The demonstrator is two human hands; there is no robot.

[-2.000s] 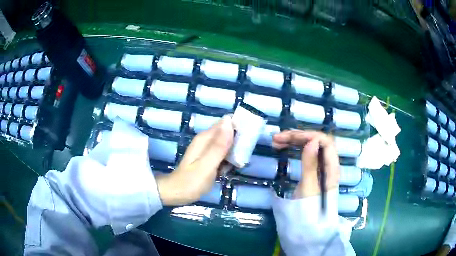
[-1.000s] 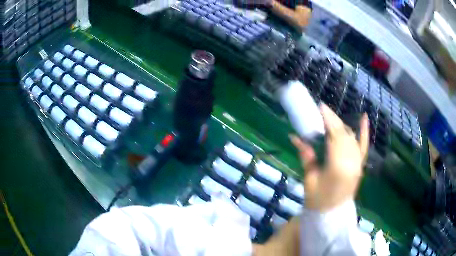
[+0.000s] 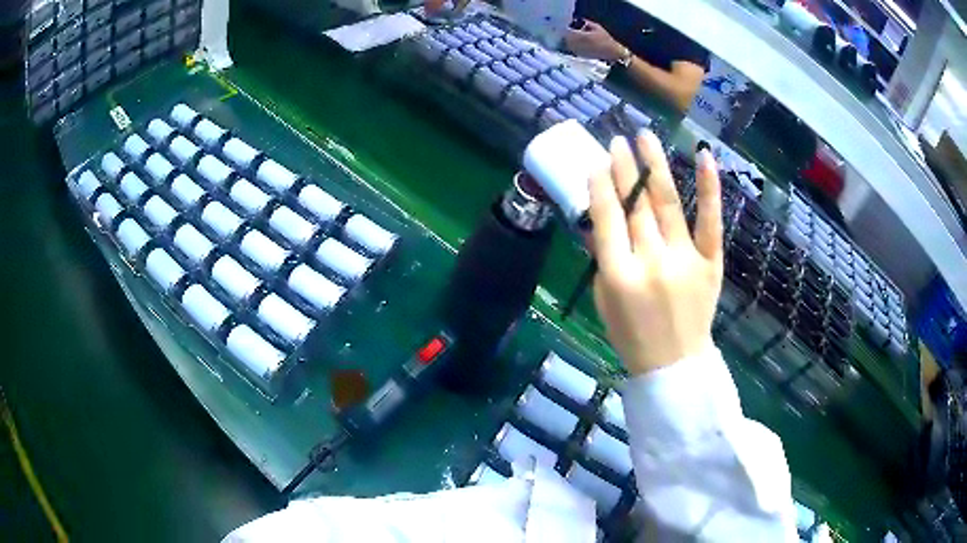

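Note:
A rounded white unit point(image 3: 567, 164) is tilted over the metal mouth of a black heat gun point(image 3: 493, 286); I cannot tell if they touch. My right hand point(image 3: 657, 255) holds the unit at its right side, back of the hand towards me and fingers raised. My thumb is hidden. A thin dark tool point(image 3: 581, 288) passes behind the fingers of the same hand. My left hand is not in view; only its white sleeve point(image 3: 424, 520) shows at the bottom edge.
A tray of white units point(image 3: 235, 246) lies left of the heat gun. Another tray point(image 3: 578, 419) is partly behind my sleeves. The gun's handle point(image 3: 398, 387) has a red switch. Dark stacked trays point(image 3: 779, 281) stand right. Another person's arm point(image 3: 647, 74) is across the bench.
My right hand has carried the white unit from above the main tray to the heat gun's mouth. My left hand has left the unit and the picture. The view has swung left.

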